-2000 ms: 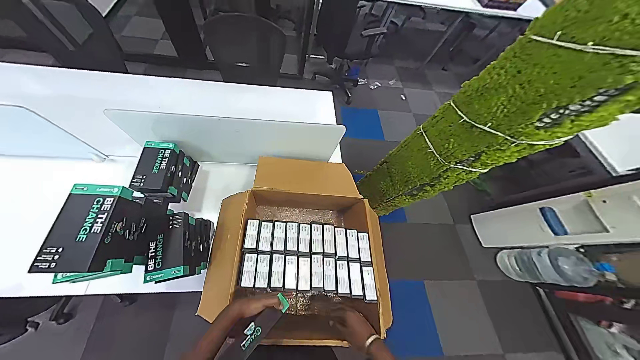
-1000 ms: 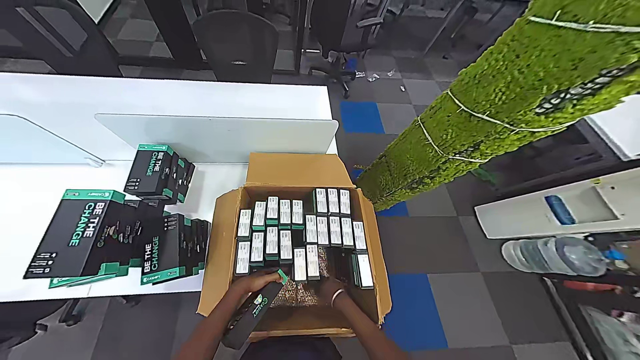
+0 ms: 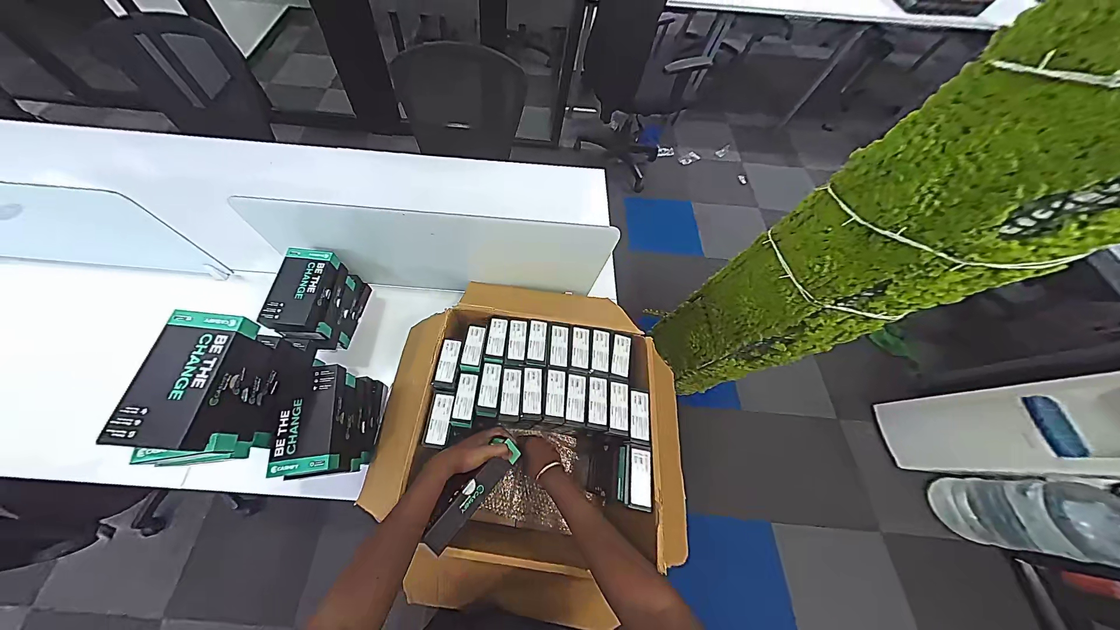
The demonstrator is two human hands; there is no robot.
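Note:
An open cardboard carton (image 3: 394,411) stands below me at the table's edge. Two rows of slim black boxes with white labelled ends (image 3: 532,391) stand upright in its far part, and one more labelled box (image 3: 640,478) is at the right wall. My left hand (image 3: 477,451) holds a black box with green trim (image 3: 470,506), tilted over the carton's near left part. My right hand (image 3: 535,457) is inside the carton beside the box's green end, over bubble wrap (image 3: 525,499); its fingers are partly hidden, so its hold is unclear.
Stacks of black and green boxes (image 3: 179,381) stand on the white table (image 3: 52,350), left of the carton. A low divider panel (image 3: 420,241) is behind them. A green moss-covered column (image 3: 857,227) slants at the right, with large water bottles (image 3: 1024,516) beyond it.
The labelled boxes that jutted toward me in the middle one second ago now form more even rows. My right hand has moved toward the black box in my left hand.

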